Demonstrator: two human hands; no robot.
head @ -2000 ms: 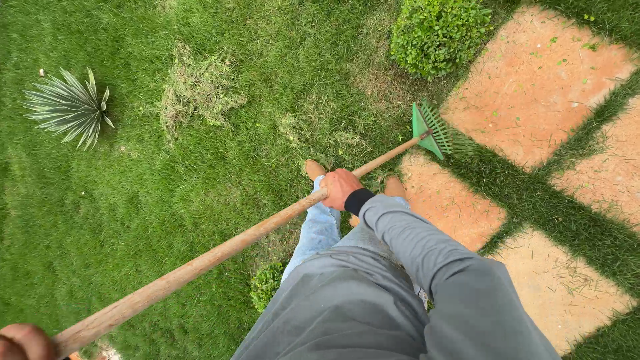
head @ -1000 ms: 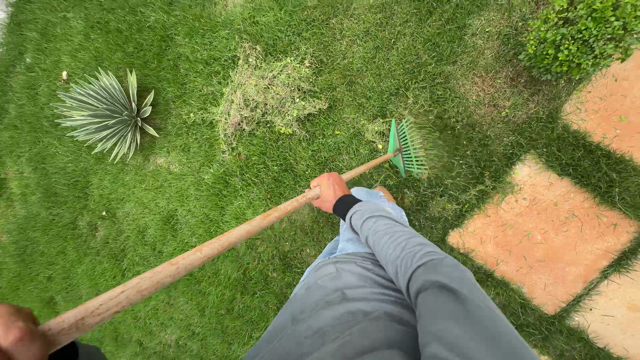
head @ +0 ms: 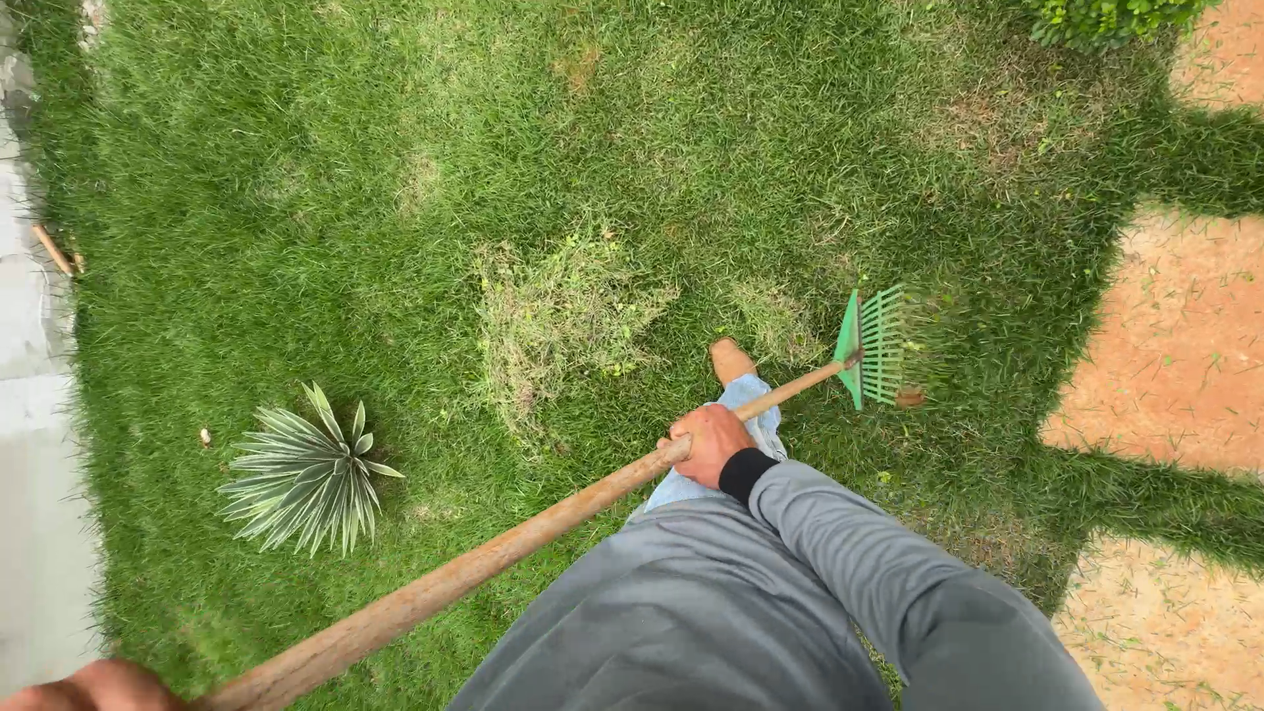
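Note:
My right hand (head: 713, 444) is wrapped around the lower part of the wooden handle (head: 474, 565) of a leaf rake. At the bottom left corner my left hand (head: 94, 691), partly cut off by the frame edge, grips the handle's upper end. The green rake head (head: 874, 348) rests on the grass to the right of my boot (head: 732, 361), its tines pointing right. A pile of dry grass clippings (head: 563, 331) lies up and left of my right hand. Between it and the rake head is a smaller heap of clippings (head: 780, 321).
A spiky variegated plant (head: 311, 474) grows in the lawn at the left. Beyond it runs a pale wall or paved strip (head: 39, 494). Orange stone slabs (head: 1175, 346) with grass between them line the right side. A leafy shrub (head: 1116, 18) stands at the top right.
The rake head has gone from beside the stone slabs onto the grass. Both hands have kept hold of the handle. The view has shifted left, bringing in the pale strip.

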